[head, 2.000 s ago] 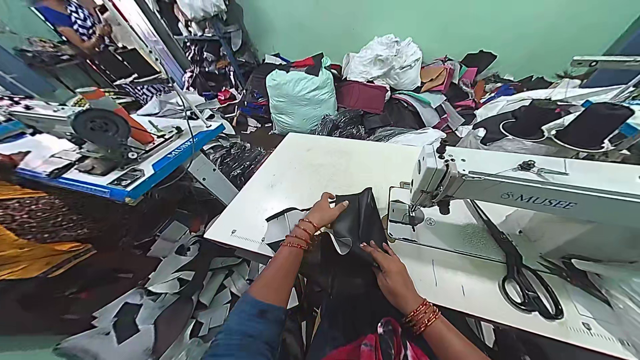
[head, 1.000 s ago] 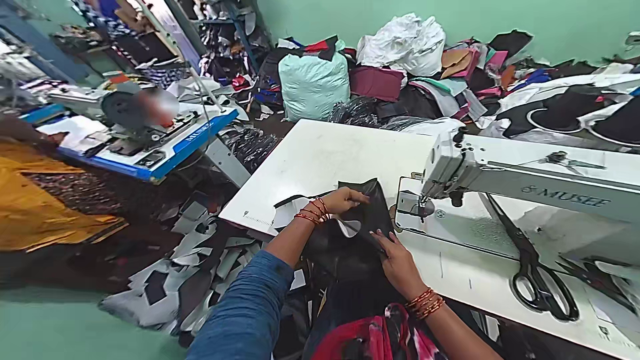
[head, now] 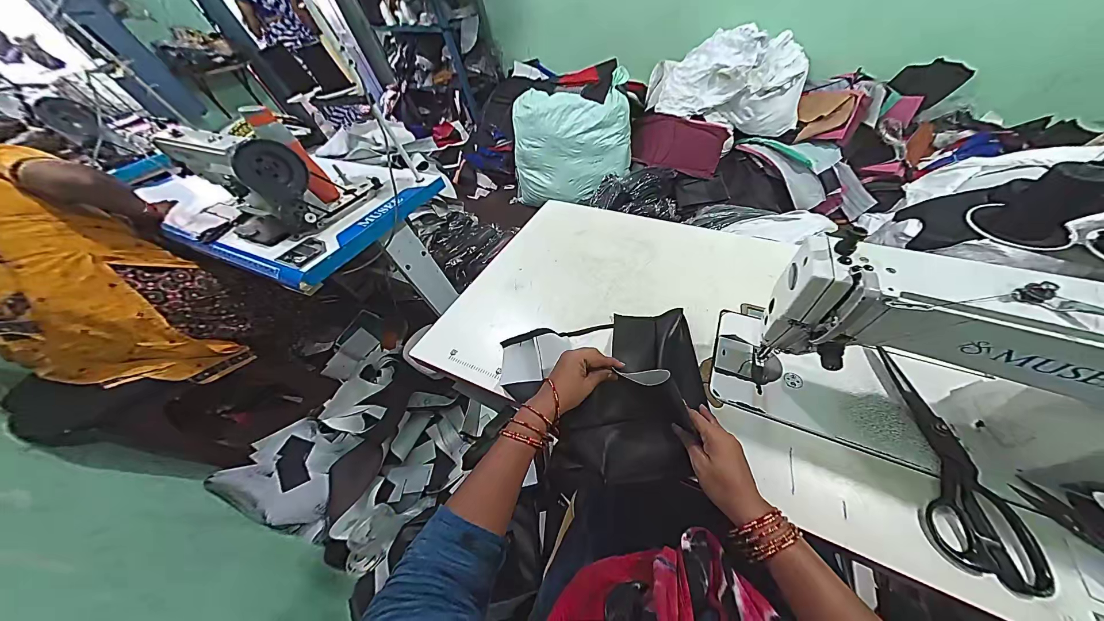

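Black leather-like sheet material (head: 634, 423) with a pale underside hangs over the front edge of the white sewing table (head: 595, 267). My left hand (head: 580, 379) pinches its folded upper edge between thumb and fingers. On the right side of the same piece, my right hand (head: 720, 457) grips the edge, its fingertips partly hidden by the material. White and black pieces (head: 535, 355) lie on the table beside my left hand. The needle area of the Musee sewing machine (head: 763, 358) is to the right of the material, apart from it.
Large black-handled scissors (head: 962, 483) and black snips (head: 1065, 509) lie on the right of the table. Behind it are a pale green sack (head: 573, 142) and heaped fabric. Scraps (head: 405, 448) cover the floor at left. A person in yellow (head: 103, 267) works at another machine (head: 267, 172).
The view has turned left, bringing the person in yellow further into frame. My left hand has drawn back from the upper part of the black material, whose top edge now stands uncovered.
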